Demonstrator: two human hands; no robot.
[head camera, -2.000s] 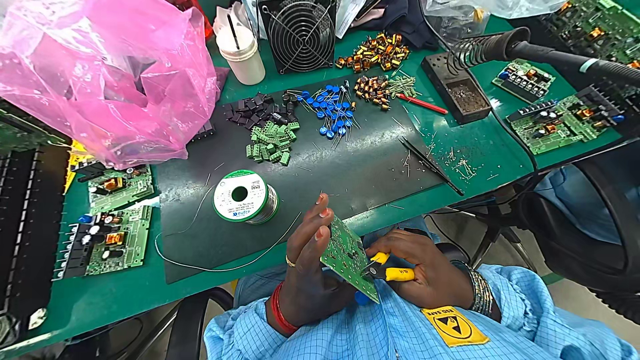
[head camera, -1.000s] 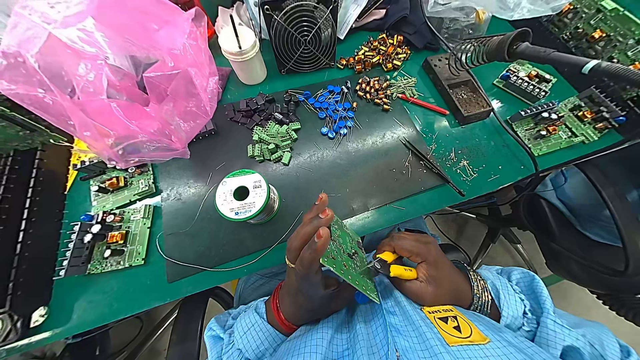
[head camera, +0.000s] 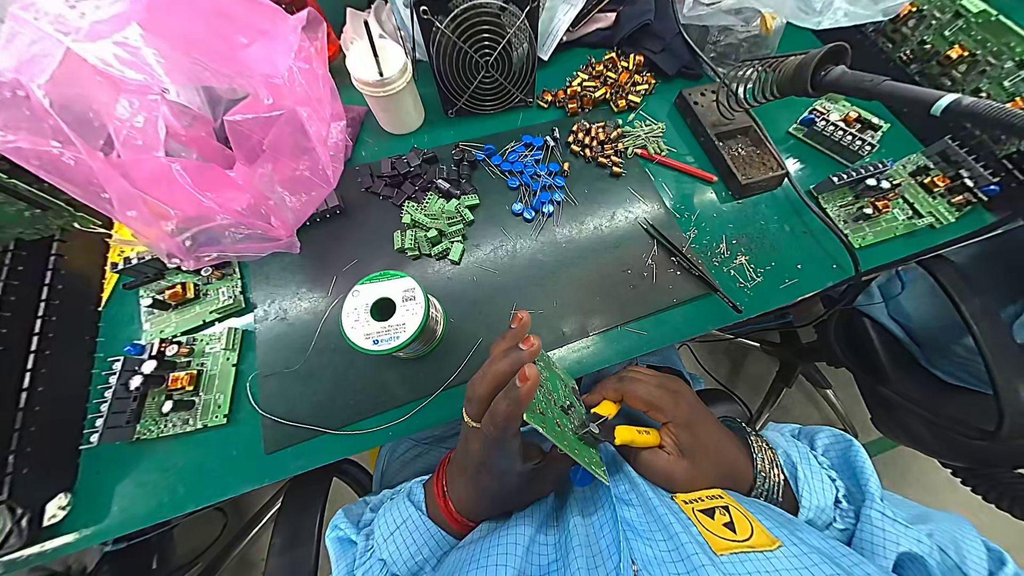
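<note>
Tilted in front of my chest, a green printed circuit board (head camera: 560, 412) rests in my left hand (head camera: 508, 432), whose fingers stand up along its far side. Part of a blue component (head camera: 582, 477) shows beneath the board's lower edge. My right hand (head camera: 680, 424) grips small cutters with yellow handles (head camera: 638, 436); their metal head is at the board's face, and the tips are hard to make out. A solder wire spool (head camera: 384, 312) stands on the black mat (head camera: 320, 400) beyond my left hand, its loose wire curving toward me.
On the bench lie green terminal blocks (head camera: 436, 228), blue disc components (head camera: 528, 176), tweezers (head camera: 690, 266) and clipped leads (head camera: 744, 268). A soldering iron stand (head camera: 732, 144) is at the right. Assembled boards (head camera: 188, 384) lie left, below a pink bag (head camera: 176, 128). A fan (head camera: 486, 56) stands at the back.
The yellow cutter handles looked apart two seconds ago, closer together one second ago, and are apart again now. My left hand and the board have barely moved.
</note>
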